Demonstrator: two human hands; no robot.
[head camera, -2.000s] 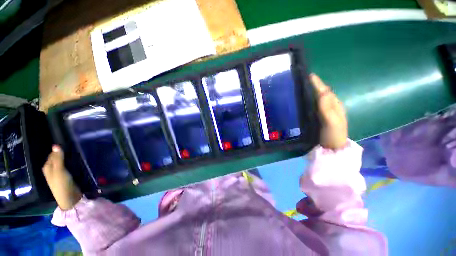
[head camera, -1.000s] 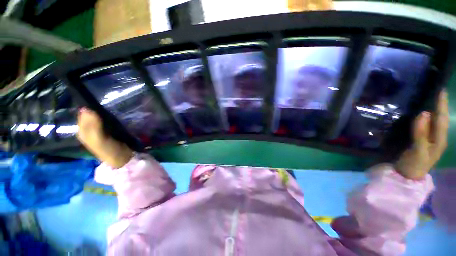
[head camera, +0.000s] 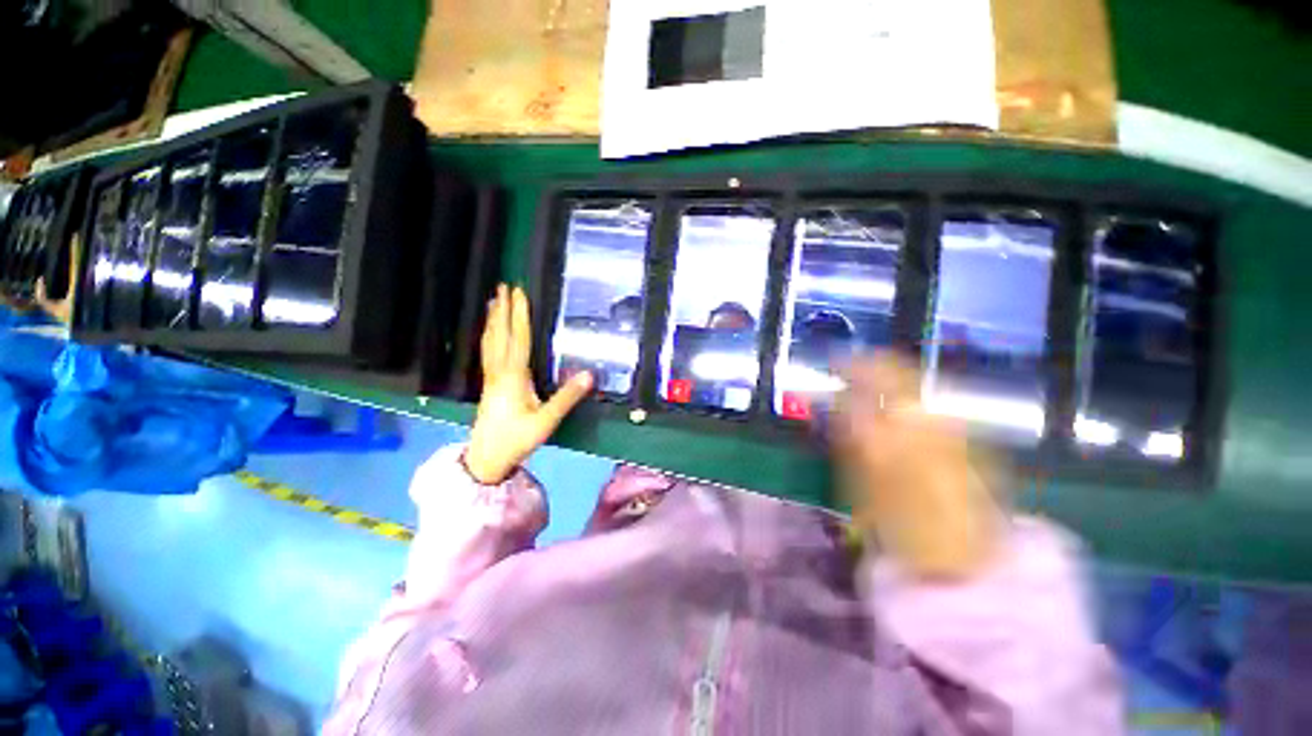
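The black five-slot foam tray lies on the green bench top with several smartphones side by side. The second phone from the left has a lit screen with a red mark at its lower edge. My left hand is spread at the tray's left end, its thumb at the bottom of the leftmost phone. My right hand is blurred and lies over the lower edge of the middle phone; its fingertips are unclear. The two right phones show glare and reflections.
A thick black tray stack with shiny phones stands close on the left. A white instruction sheet lies on a tan board behind the tray. A person's blue sleeve is at the far left.
The tray was held up by both ends and now lies flat on the bench. My right hand has left its right end and moved inward over the phones. The view has shifted to the left.
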